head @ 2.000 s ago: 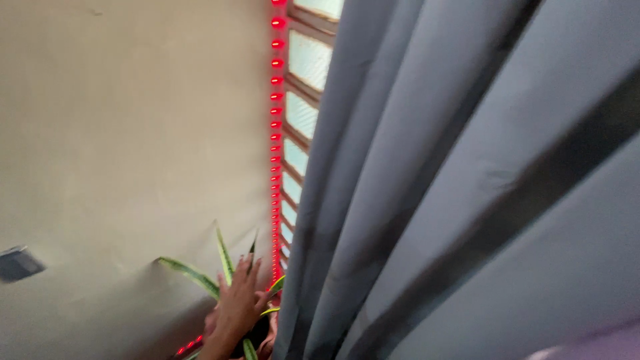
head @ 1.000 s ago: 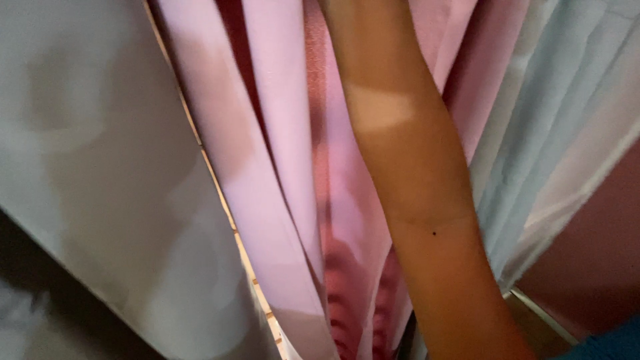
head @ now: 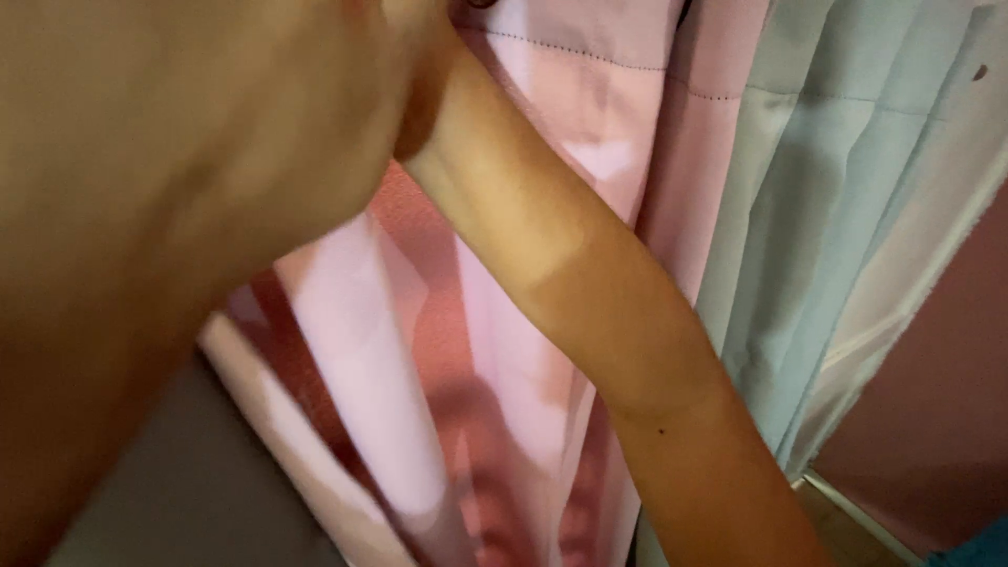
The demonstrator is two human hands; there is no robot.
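My bare left arm fills the upper left, very close to the camera and blurred. My right forearm rises from the lower right toward the top centre, where it passes beside or behind the left arm. Neither hand shows; they are hidden or past the top edge, and what they hold cannot be told. Behind the arms hangs a pink curtain in deep folds, with a stitched seam near its top. A small piece of a dark rounded object appears at the top edge, close to the right forearm.
A pale blue-grey curtain with a seam hangs to the right of the pink one. Beyond its slanting edge is a dull reddish surface. A grey surface lies at lower left, and a bit of blue cloth at lower right.
The left arm has come into view across the upper left. The right forearm now leans further to the left. The view has swung from the grey curtain and plant to the pink curtain.
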